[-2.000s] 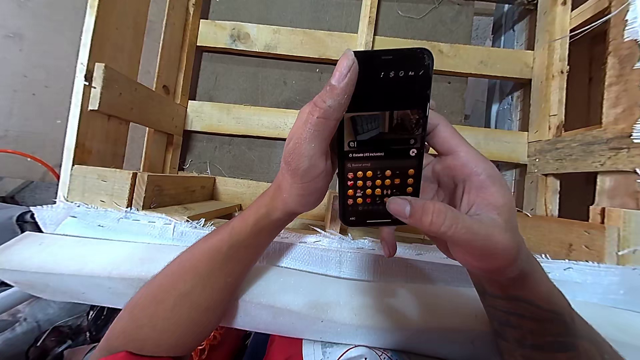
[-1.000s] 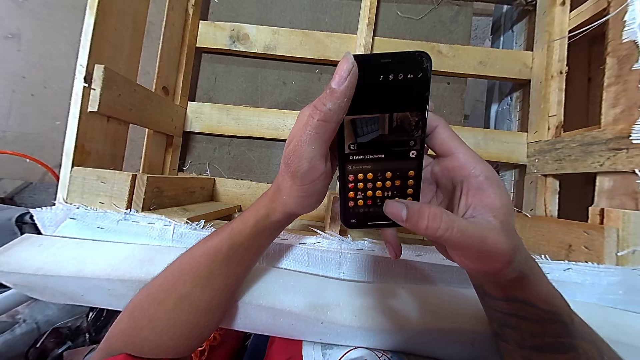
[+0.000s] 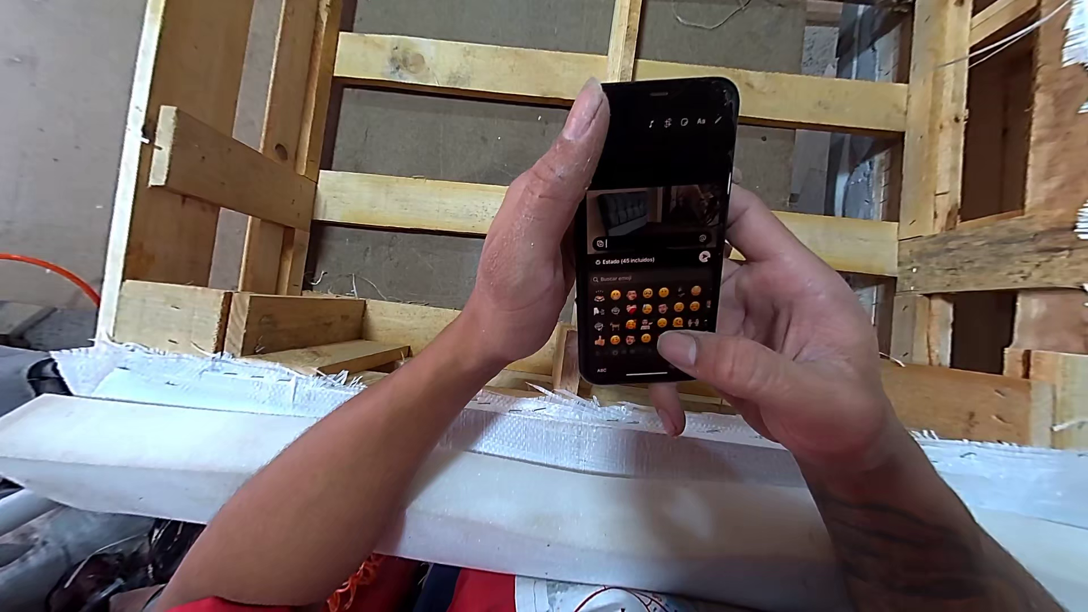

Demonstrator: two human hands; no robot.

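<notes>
A black smartphone (image 3: 659,170) stands upright between my hands, its screen lit with a small picture and a grid of emoji. My left hand (image 3: 535,246) grips the phone's left edge, thumb pointing up along it, fingers hidden behind. My right hand (image 3: 790,340) supports the phone from behind at the right, and its thumb lies over the lower right corner of the screen. Behind the phone is a wooden furniture frame (image 3: 442,200) of pale slats. Below my hands, white foam padding (image 3: 595,510) runs along the frame's near edge, beside stapled white woven fabric (image 3: 544,433).
An orange hose or cable (image 3: 51,268) curves at the left edge. A short wooden block (image 3: 229,166) juts from the frame's left side. Frayed white fabric hangs at the far right, and loose thread lies near the top.
</notes>
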